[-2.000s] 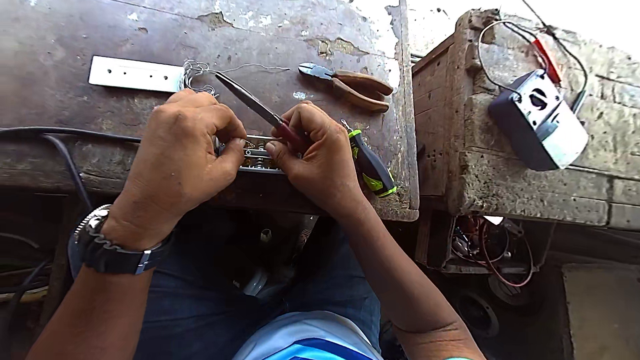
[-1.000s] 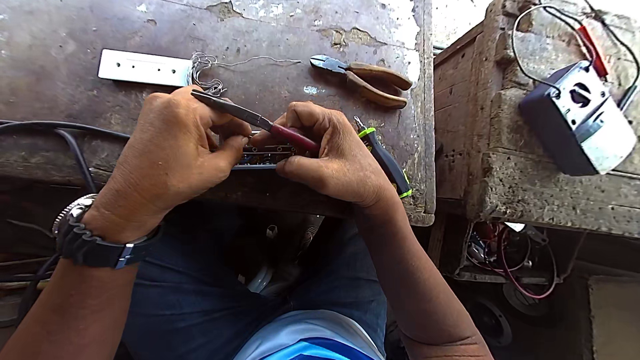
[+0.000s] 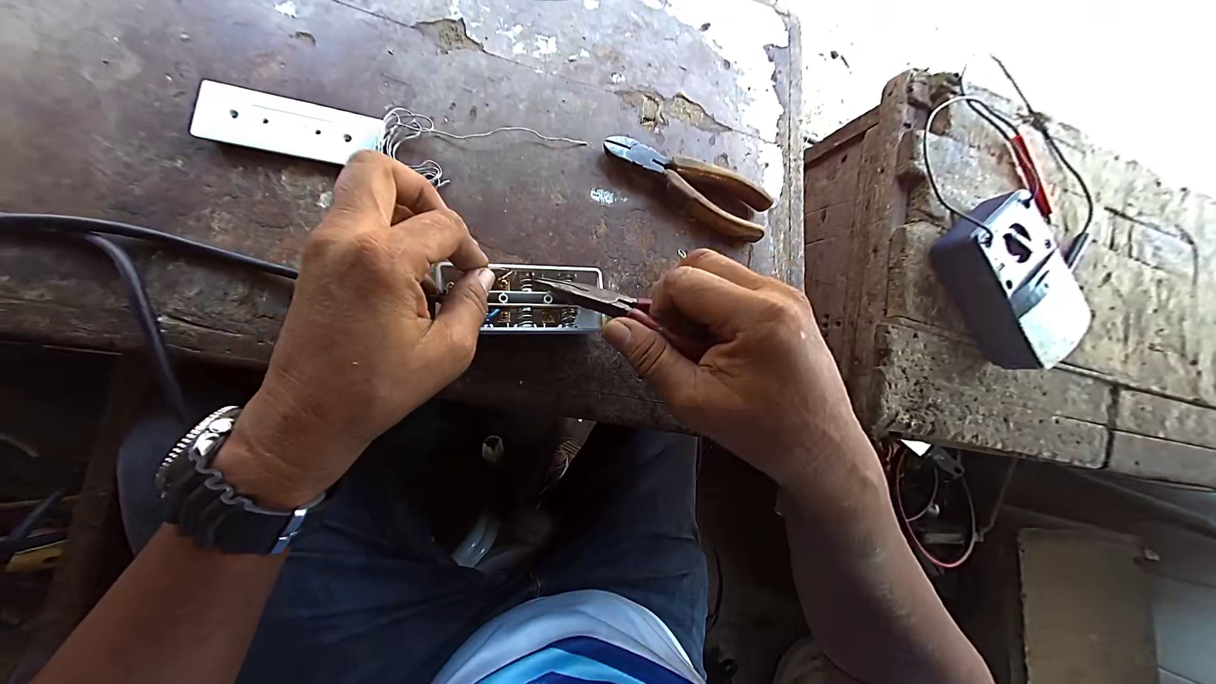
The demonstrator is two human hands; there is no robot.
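An open power strip housing (image 3: 587, 275) with metal contacts inside lies at the table's front edge. My left hand (image 3: 380, 304) rests over its left end, thumb and fingertips together; whatever they pinch is hidden. In my right hand (image 3: 727, 356) are needle-nose pliers (image 3: 597, 298) with red handles, their jaws over the contacts. A white perforated cover plate (image 3: 275, 122) lies behind my left hand, beside tangled thin wire (image 3: 408, 128). Diagonal cutters (image 3: 698, 185) with worn brown handles lie behind my right hand. A black cable (image 3: 142, 230) runs from the left toward the housing.
The wooden table (image 3: 532, 76) has a chipped, worn surface. On a rough wooden crate (image 3: 988, 399) at the right stands a grey and white device (image 3: 1021, 275) with dark leads and a red clip. Below the crate's edge hang loose wires (image 3: 936, 532).
The right hand has moved away from the left, and its red-handled tool now points left over the housing instead of crossing up over the left hand. More of the housing shows.
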